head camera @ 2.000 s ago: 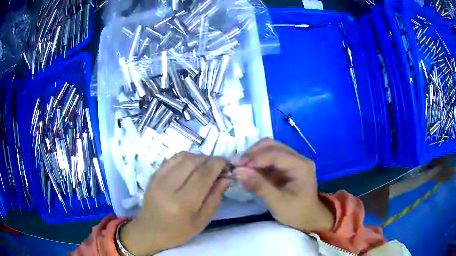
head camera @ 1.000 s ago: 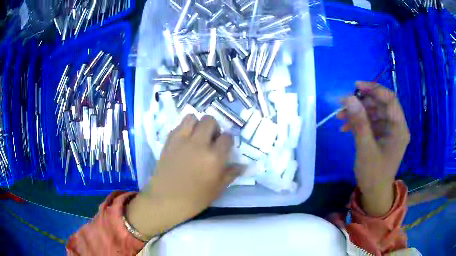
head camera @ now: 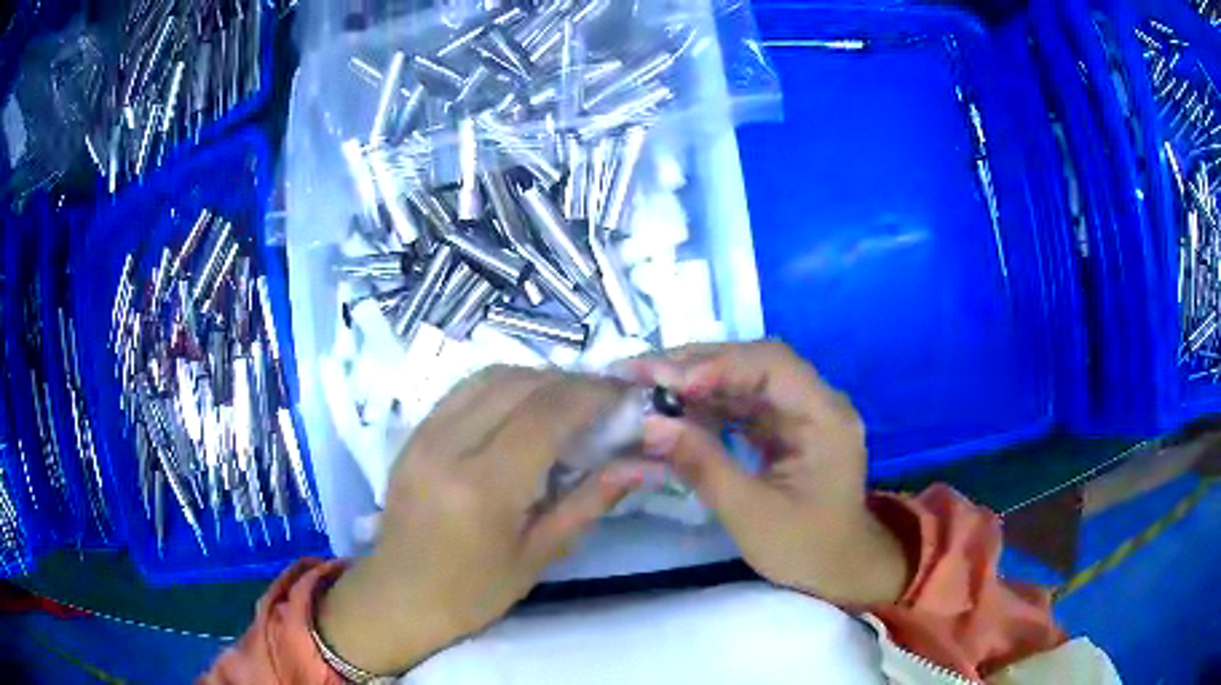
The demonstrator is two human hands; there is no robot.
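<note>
My left hand (head camera: 469, 495) and my right hand (head camera: 770, 455) meet over the near end of the white tub (head camera: 743, 254). My right fingertips pinch a thin part with a dark collar (head camera: 666, 400). My left fingers hold a blurred pale piece, seemingly a white sleeve (head camera: 619, 426), against it. Whether the rod is inside it cannot be told; my fingers hide most of both. Shiny metal tubes (head camera: 542, 234) are heaped in the tub, with white sleeves (head camera: 676, 297) along its right side and near end.
A blue tray (head camera: 884, 268) on the right holds two thin rods at its edges. A blue tray (head camera: 101, 348) on the left holds piled sleeved subassemblies. More blue trays stand at both sides. A clear poly bag (head camera: 763, 87) lies over the tub's far end.
My right hand has come left from the right-hand tray with the collared part. My left hand has left the sleeve heap and met it. The view has shifted.
</note>
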